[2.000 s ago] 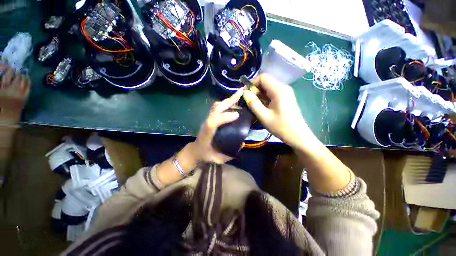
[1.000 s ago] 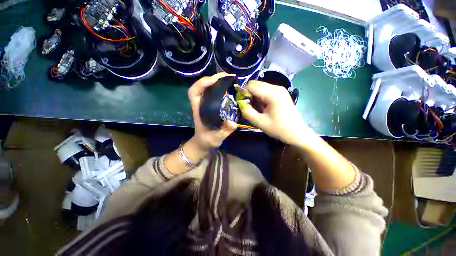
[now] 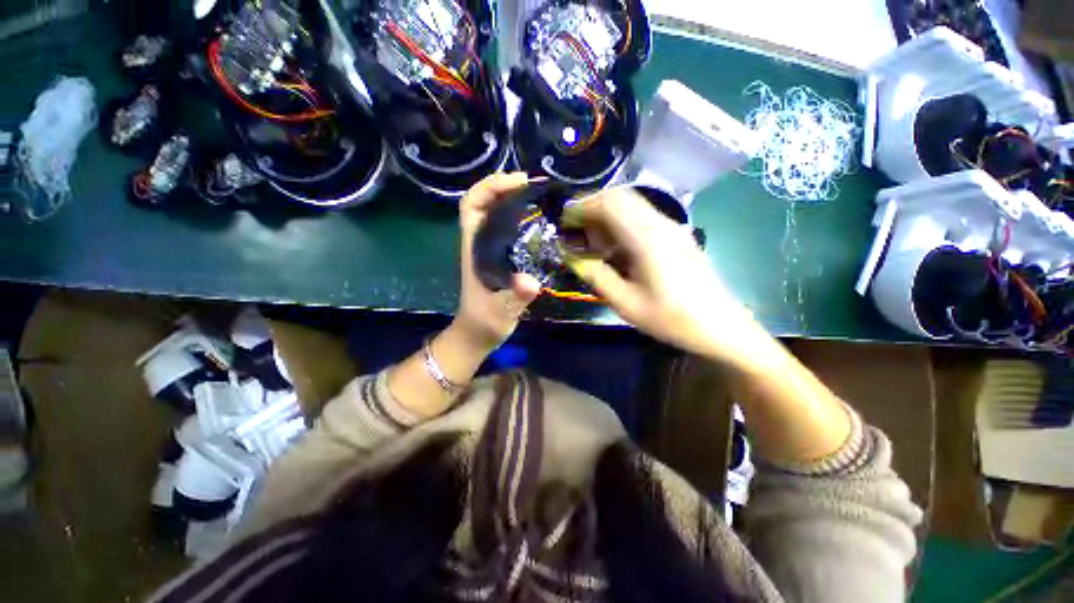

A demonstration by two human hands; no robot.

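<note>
My left hand (image 3: 481,289) holds a black camera head shell (image 3: 499,242) from the left side, its open side with silvery electronics facing right. My right hand (image 3: 642,265) has its fingertips, with yellow finger cots, at the shell's open side; whether they pinch a small part or lead is hidden. Orange-yellow leads (image 3: 575,295) run out below the shell. A white base housing (image 3: 683,139) lies just behind my right hand, its black cup partly covered by it.
Three black housings (image 3: 442,153) with wired boards stand at the back. Small black heads (image 3: 167,169) and a whitish bundle (image 3: 57,141) lie left. A ring pile (image 3: 803,139) and white housings (image 3: 930,265) lie right. A carton (image 3: 88,412) holds white-black housings below the bench.
The shell has come up and turned so its electronics show. My left hand has shifted from under it to its left side. The white housing's cup shows more behind my right hand.
</note>
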